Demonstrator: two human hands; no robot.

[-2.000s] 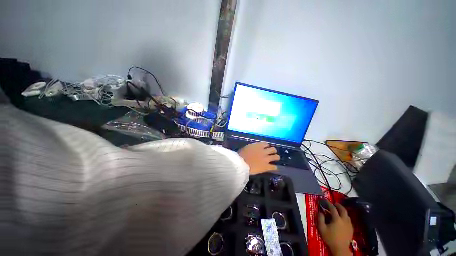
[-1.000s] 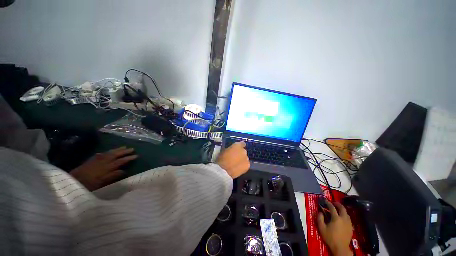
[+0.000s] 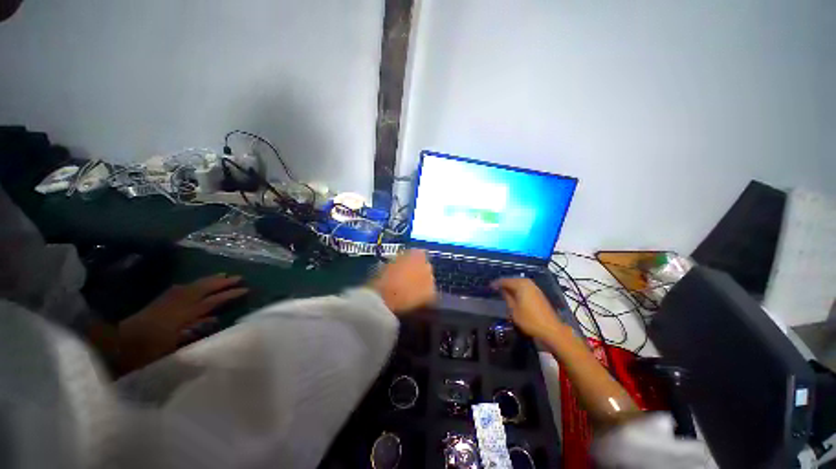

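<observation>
The laptop (image 3: 495,206) stands open with a bright blue screen and a white window. My left hand (image 3: 405,282) is blurred, with curled fingers, at the left end of the laptop keyboard (image 3: 467,278); whether it holds anything cannot be told. My right hand (image 3: 530,307) is over the right part of the keyboard, fingers extended down, with nothing seen in it. The black foam tray (image 3: 426,428) lies in front of the laptop, with round watch units (image 3: 403,392) in its pockets. A printed label slip (image 3: 491,435) lies across the tray.
Another person's hand (image 3: 183,311) rests on the green surface at left. A clear plastic bag (image 3: 238,240), tangled cables (image 3: 165,174) and a blue-and-white roll (image 3: 353,224) are along the wall. A red printed sheet (image 3: 576,430) and large black device (image 3: 724,366) are at right.
My right hand has left the red sheet and moved up-left to the keyboard. My left hand has moved left off the middle keys. The other person's hand has come into view.
</observation>
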